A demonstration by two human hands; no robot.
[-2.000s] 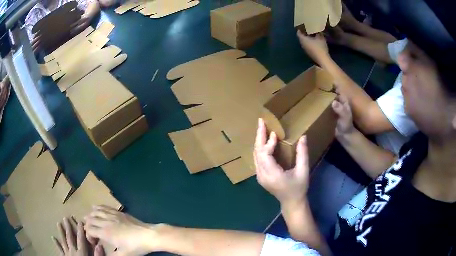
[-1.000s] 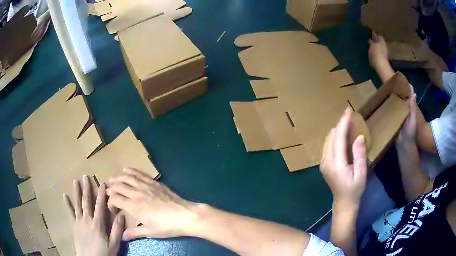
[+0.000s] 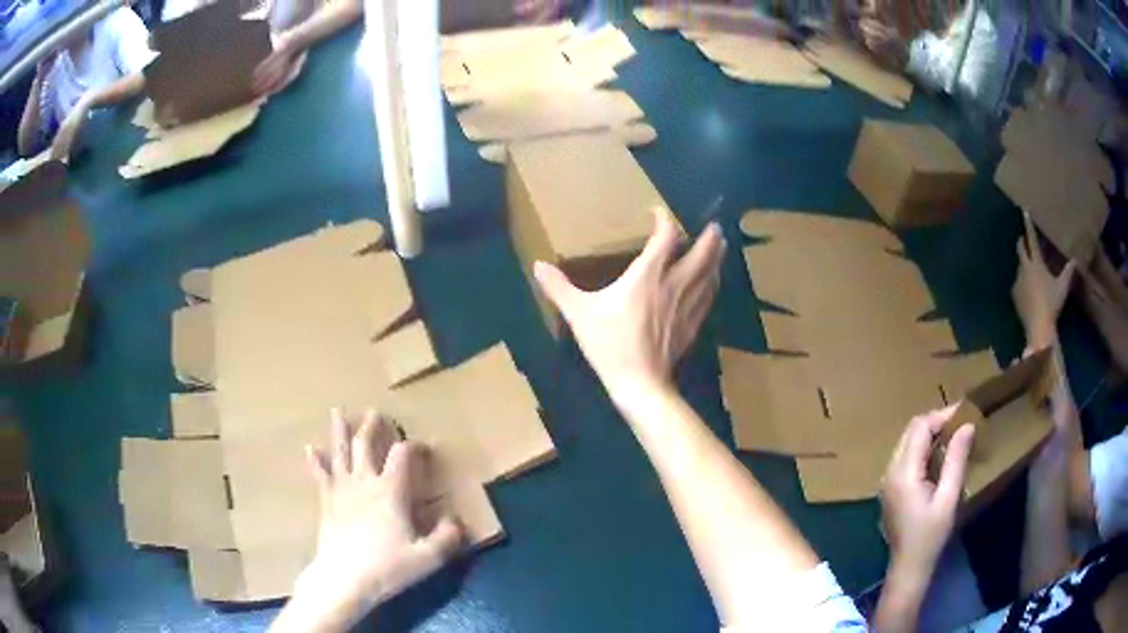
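A flat brown box blank (image 3: 291,334) lies on the dark green table in front of me, its lid end away from me and its side panels spread left and right. My left hand (image 3: 377,501) rests on its near part with fingers spread, gripping nothing. My right hand (image 3: 637,303) is open at the near end of a closed mailer box (image 3: 588,186), thumb to the left and fingers to the right. It hides the lower front of that box; whether it touches the box is unclear.
A pale pole (image 3: 393,136) stands beyond my blank. At right lie another blank (image 3: 854,346) and a closed box (image 3: 913,171); a person there holds a part-folded box (image 3: 1008,433). People handle cardboard opposite. Open boxes (image 3: 43,266) are at far left.
The view has swung left. My right hand has left the blank and reached forward to the closed box, fingers spreading. My left hand stays on the blank.
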